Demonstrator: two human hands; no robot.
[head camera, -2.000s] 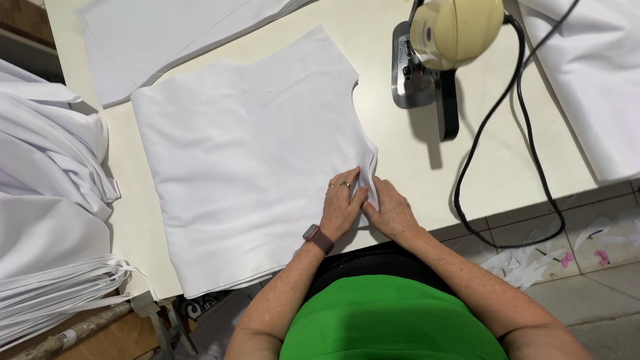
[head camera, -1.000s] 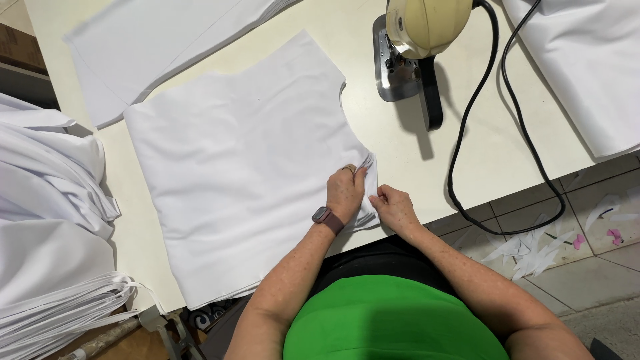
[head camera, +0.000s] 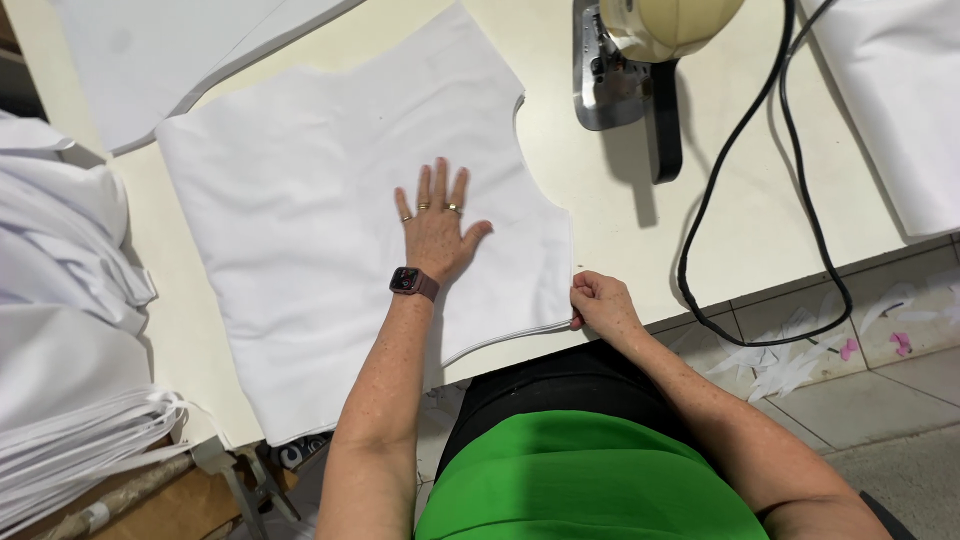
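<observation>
A stack of cut white fabric pieces (head camera: 300, 195) lies on the cream tabletop, with curved cut-outs along its right and lower edges. My left hand (head camera: 437, 232) rests palm down on the middle of the fabric, fingers spread; it has rings, and a smartwatch is on the wrist. At the fabric's lower right corner, my right hand (head camera: 600, 304) pinches the edge between thumb and curled fingers. To the right of the stack stands an electric fabric cutting machine (head camera: 630, 67) with a cream motor housing, a metal base plate and a black part pointing toward me.
A black power cord (head camera: 694, 217) loops over the table's front edge. More white fabric lies at upper left (head camera: 135, 60), at right (head camera: 900, 112) and heaped at left (head camera: 60, 247). A metal clamp (head camera: 225, 457) is at the lower left edge. Fabric scraps (head camera: 795, 352) lie on the tiled floor.
My left hand has left the fabric's right corner and now lies flat on its middle. The corner, bunched up before, is now spread out. My right hand has stayed near that corner.
</observation>
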